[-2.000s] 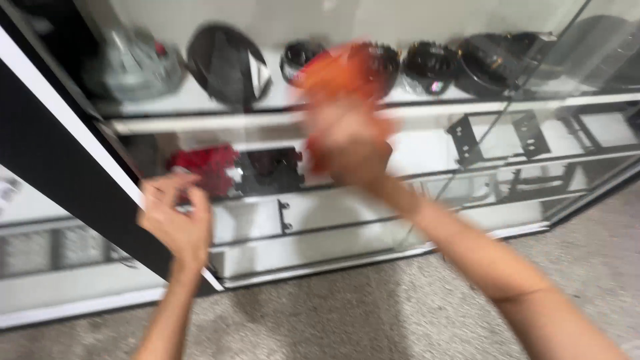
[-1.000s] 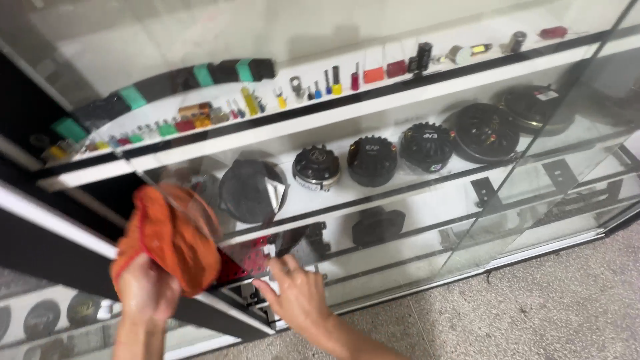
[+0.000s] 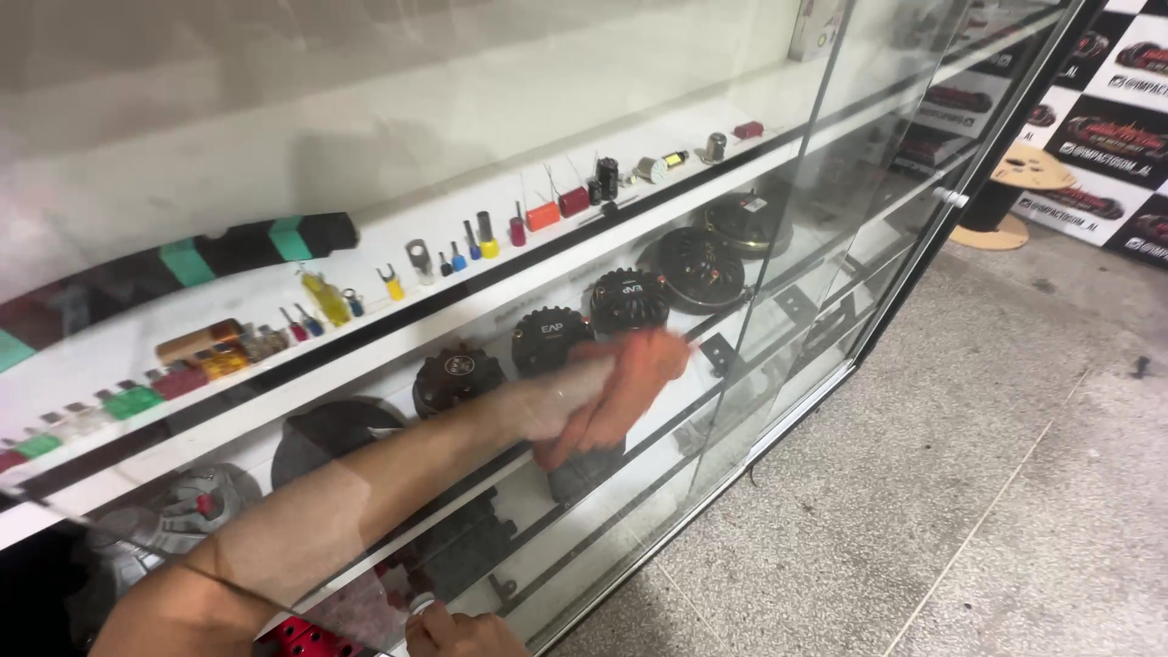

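My left hand (image 3: 570, 397) holds a crumpled orange cloth (image 3: 625, 392), both blurred. The forearm comes in from the lower left and passes behind a glass pane, into the display case. The cloth is in front of the row of black round speaker drivers (image 3: 551, 339), over the shelf edge. At the bottom edge, partly cut off, my right hand (image 3: 461, 634) has bent fingers at a small pale round thing (image 3: 422, 602) near the pane's lower edge; its hold is unclear. A red perforated part (image 3: 310, 639) lies to its left.
The upper shelf's white front edge (image 3: 383, 338) carries small terminals, capacitors and a black-and-green strip (image 3: 187, 263). A grey metal part (image 3: 205, 506) is on the shelf at lower left. A glass door joint, the speckled floor (image 3: 912, 511) and a wooden spool (image 3: 990, 233) are on the right.
My left hand with the orange cloth has moved from the left end of the case to the right, past the drivers. Two seconds ago the cloth was in my right hand. The view has shifted.
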